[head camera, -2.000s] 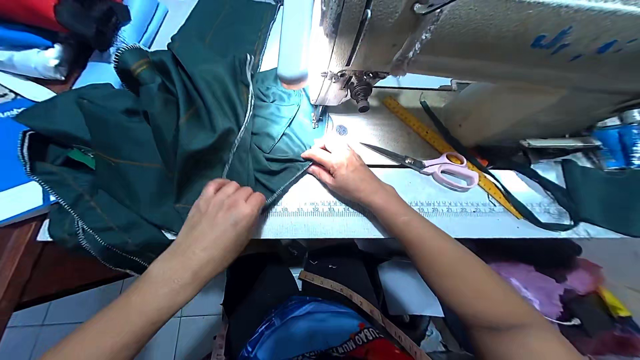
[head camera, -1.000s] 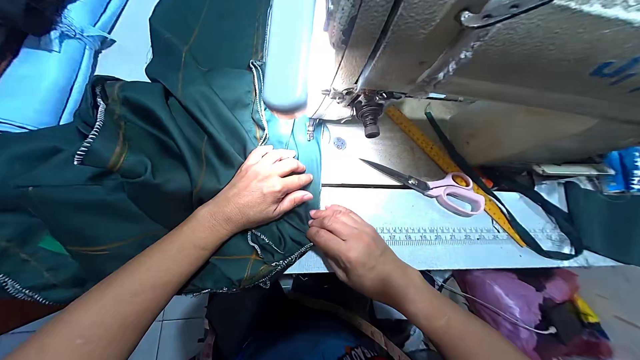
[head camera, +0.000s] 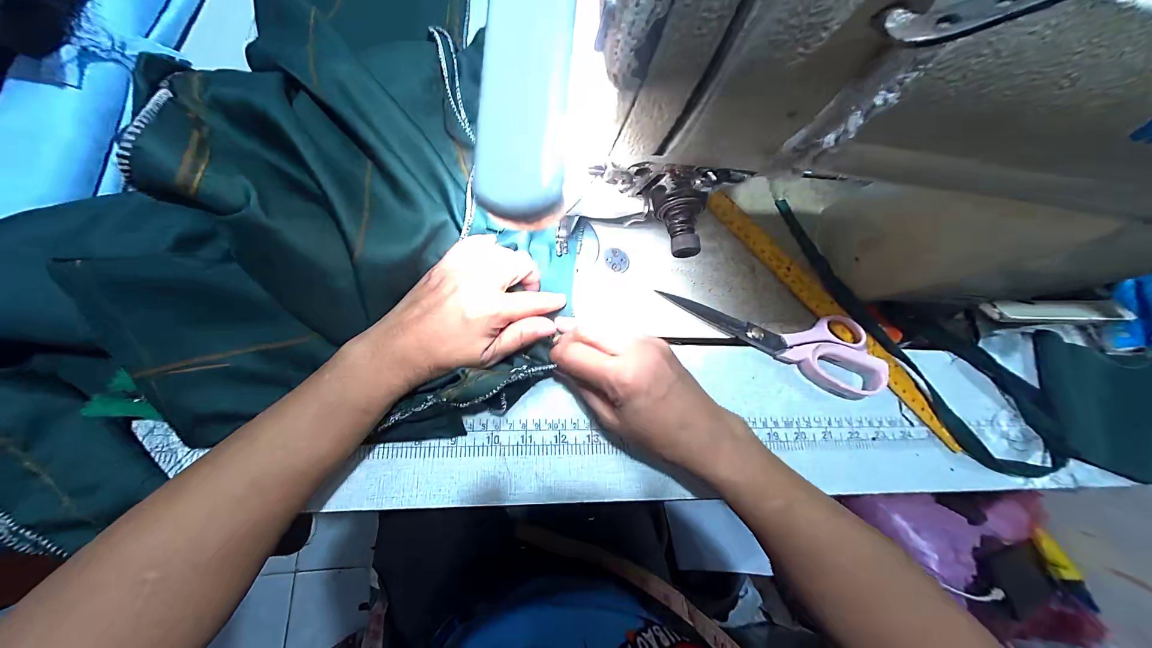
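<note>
Dark green fabric (head camera: 270, 198) with white overlocked edges lies bunched over the left of the sewing table. My left hand (head camera: 472, 310) rests on it with fingers bent, pressing it beside the presser foot (head camera: 563, 236) of a sewing machine (head camera: 810, 108). The fingertips of my right hand (head camera: 621, 369) pinch the fabric's edge just right of my left fingers. A strip of that cloth looks bright teal under the lamp and lies at the foot. Pink-handled scissors (head camera: 832, 355) lie partly spread to the right of my right hand, touching neither hand.
A yellow ruler (head camera: 792, 279) and a dark green strip (head camera: 846, 297) lie beyond the scissors. A printed measuring scale (head camera: 702, 445) runs along the table's front edge. Light blue cloth (head camera: 54, 126) is at the far left, and a pink plastic bag (head camera: 927, 540) sits below the table at right.
My left hand has moved from the fabric's front edge up beside the presser foot. Fabric that was stretched between my hands is now bunched under them. The view has moved closer.
</note>
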